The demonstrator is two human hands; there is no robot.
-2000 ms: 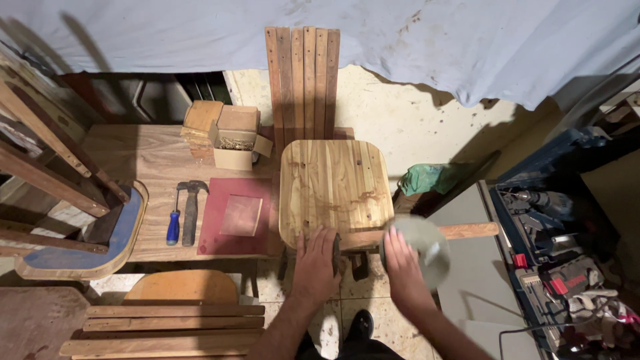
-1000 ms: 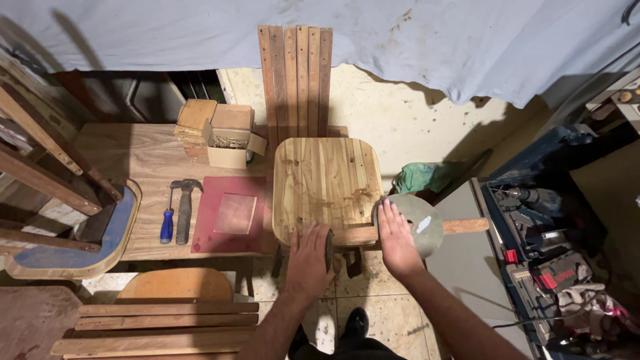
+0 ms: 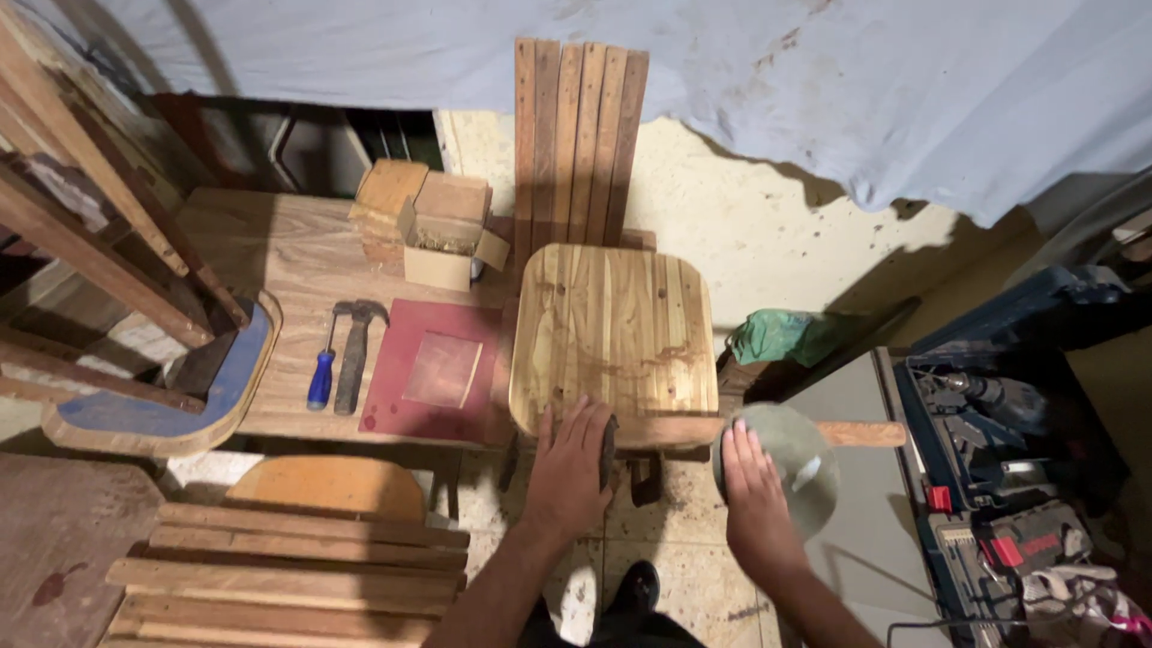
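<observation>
A wooden strip lies crosswise over the front edge of a slatted wooden seat and reaches toward the gray surface at the right. My left hand rests at the seat's front edge by the strip's left end, gripping a dark block-like object that is mostly hidden. My right hand lies over the left part of a round gray-green disc, which covers part of the strip; a dark edge shows beside its fingers. What the palm holds underneath is hidden.
Left of the seat lie a claw hammer, a blue-handled screwdriver, a red sheet and an open cardboard box. Wooden strips are stacked behind and at lower left. A tool case with a drill stands right.
</observation>
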